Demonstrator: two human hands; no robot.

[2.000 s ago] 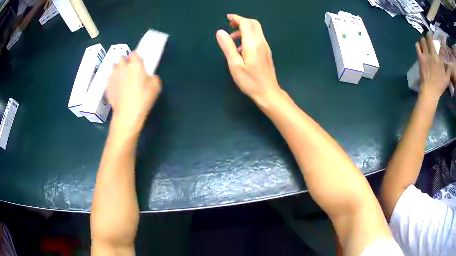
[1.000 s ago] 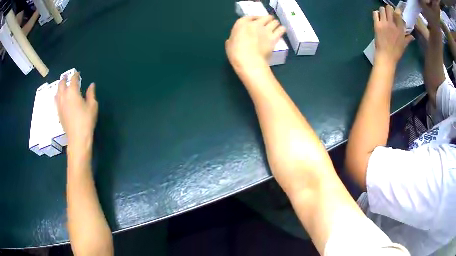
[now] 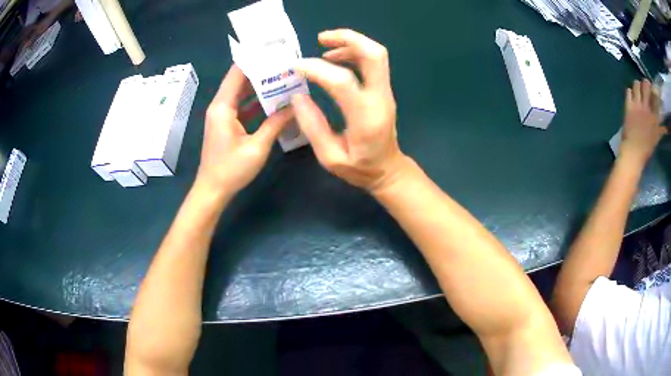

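A white carton (image 3: 274, 62) with dark lettering and a blue line is held over the table in front of me, its end flaps sticking up at the far end. My left hand (image 3: 239, 136) grips its near left part with thumb and fingers. My right hand (image 3: 353, 110) is on its right side, thumb and index finger at the lettering, the other fingers raised. On the left, several closed white cartons (image 3: 140, 121) lie side by side with stepped ends. One white carton (image 3: 527, 79) lies at the right with a small flap at its far end.
The dark green table (image 3: 324, 272) has a curved near edge. At the right, another person's hand (image 3: 642, 121) is by a partly seen carton. Loose printed papers (image 3: 581, 16) lie upper right. A pale rod (image 3: 123, 31) stands upper left. Another carton (image 3: 10, 183) lies at the left edge.
Both hands have come together around a carton taken from the right pair, leaving one there. My left hand has let go of the left group. The view has shifted back left.
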